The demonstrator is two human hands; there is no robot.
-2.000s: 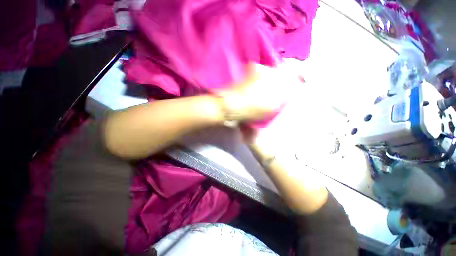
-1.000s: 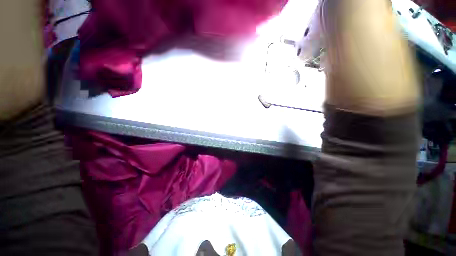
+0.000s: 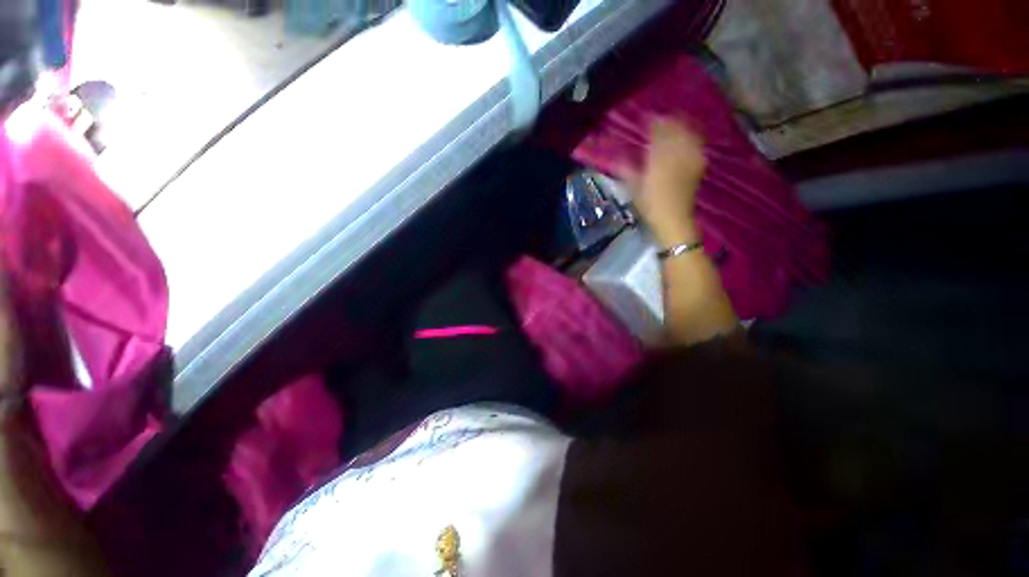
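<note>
My right hand is at the right, beyond the table's front edge, over magenta pleated pieces. It is blurred, and I cannot tell if its fingers grip the fabric. Of my left arm, only the forearm shows at the lower left rim; the left hand is not visible. Loose magenta fabric lies at the left end of the visible table and hangs over its front edge.
The white table slants up to the right. A light-blue tape roll sits at its edge, its tail hanging down. A pale box-like object is below my right hand. More magenta fabric lies near my lap.
The view has swung right, away from the needle area. My right hand has come into view at the hanging magenta pieces. The magenta fabric on the table now shows at the left.
</note>
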